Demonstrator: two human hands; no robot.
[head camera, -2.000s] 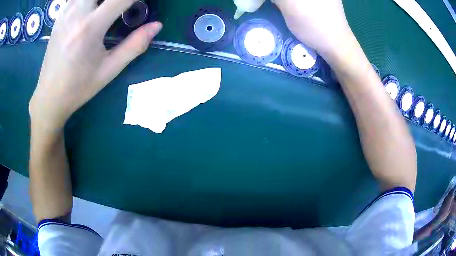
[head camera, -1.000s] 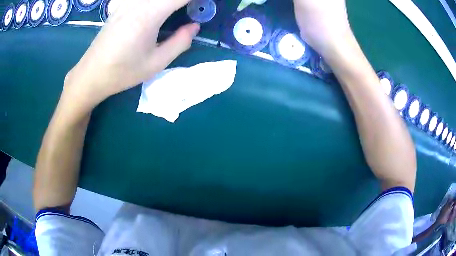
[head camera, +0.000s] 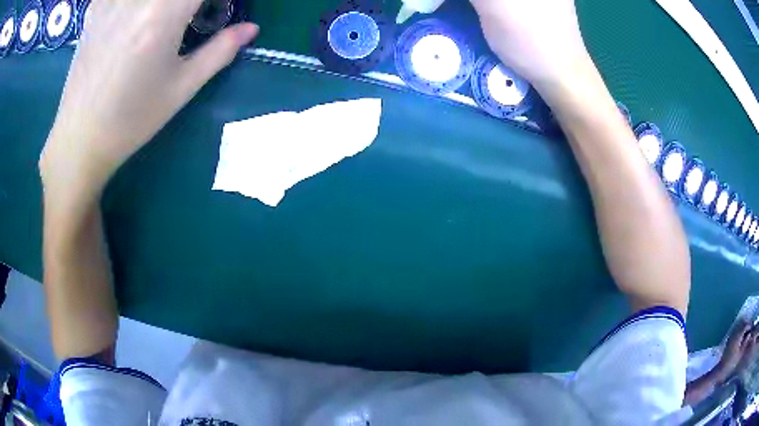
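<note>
Dark round parts with bright centres stand in a row along the near belt edge; a blue-grey-centred one (head camera: 354, 36) and a white-centred one (head camera: 436, 58) lie between my hands. My left hand (head camera: 137, 75) is at the upper left, thumb spread, beside another dark round part (head camera: 212, 15); its fingertips are cut off by the top edge, so its grip is unclear. My right hand (head camera: 533, 37) is at the top, fingers cut off. A pale bottle nozzle (head camera: 414, 8) points down-left beside it, above the parts; the bottle body is out of view.
A white wipe (head camera: 291, 150) lies on the dark-green worktop (head camera: 374, 266). More round parts continue at the upper left (head camera: 58, 23) and beyond my right forearm (head camera: 695, 180). A white guide strip (head camera: 716, 54) curves at the upper right. Another person's hand (head camera: 736, 345) shows at the right edge.
Compared with one second ago, my left hand has moved left, away from the blue-grey-centred part. My right hand and the nozzle stay over the row. The view has shifted slightly.
</note>
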